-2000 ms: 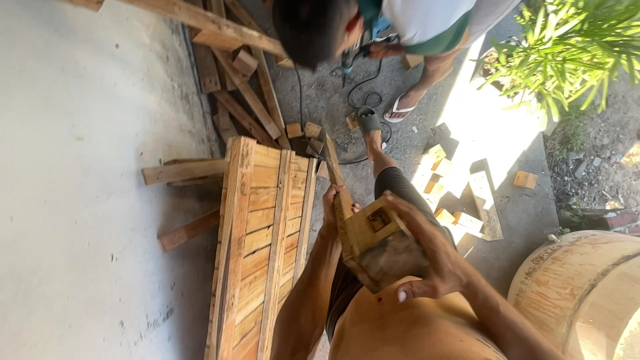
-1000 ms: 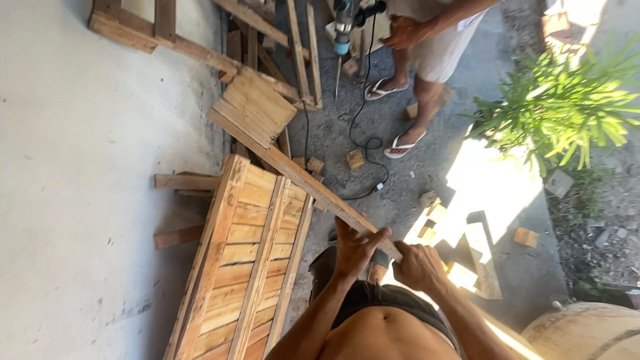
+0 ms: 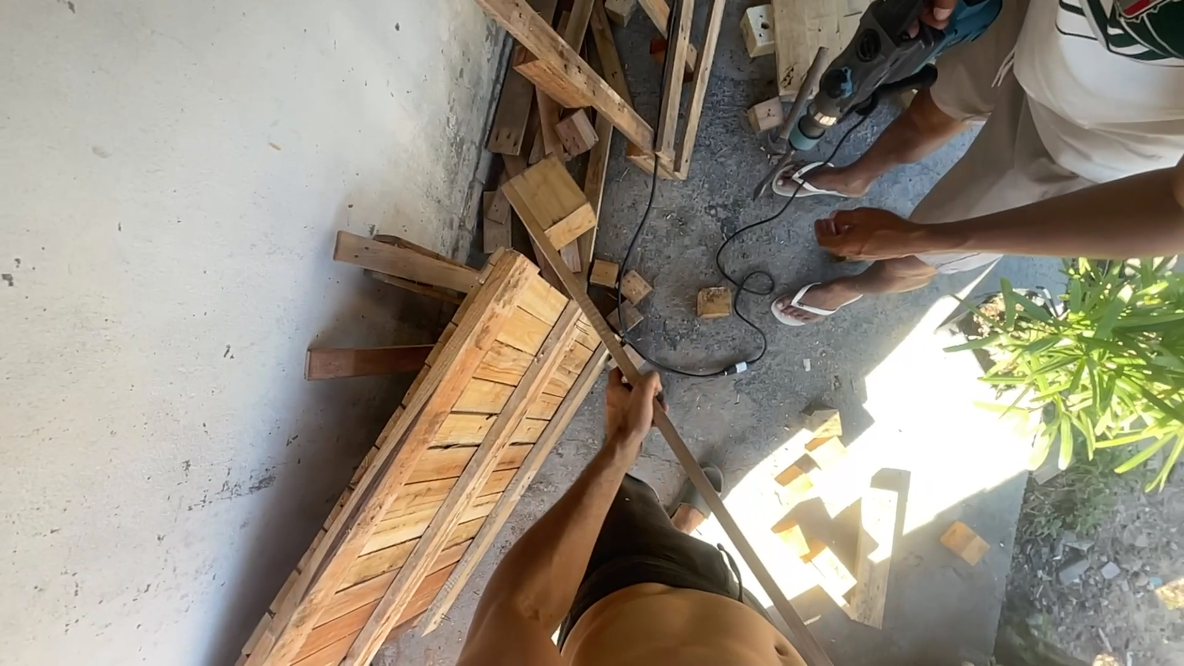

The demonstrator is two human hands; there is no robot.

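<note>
My left hand [image 3: 634,404] is closed around a long wooden board [image 3: 689,462], seen along its narrow edge. The board runs from the wood pile down past my waist to the lower edge of the view. A square wooden block [image 3: 552,202] is at its far end; whether the two are joined I cannot tell. My right hand is out of view. Left of the board, a slatted wooden pallet [image 3: 462,430] leans toward the wall.
A co-worker in sandals holds a rotary hammer [image 3: 856,69] at the upper right, its black cord [image 3: 731,250] looping over the floor. Wood offcuts [image 3: 714,302] lie about. A leafy plant [image 3: 1101,342] stands right, a concrete wall [image 3: 166,277] left.
One second ago both my hands were on the board; now only my left hand shows on it. The co-worker's rotary hammer has moved right in the view.
</note>
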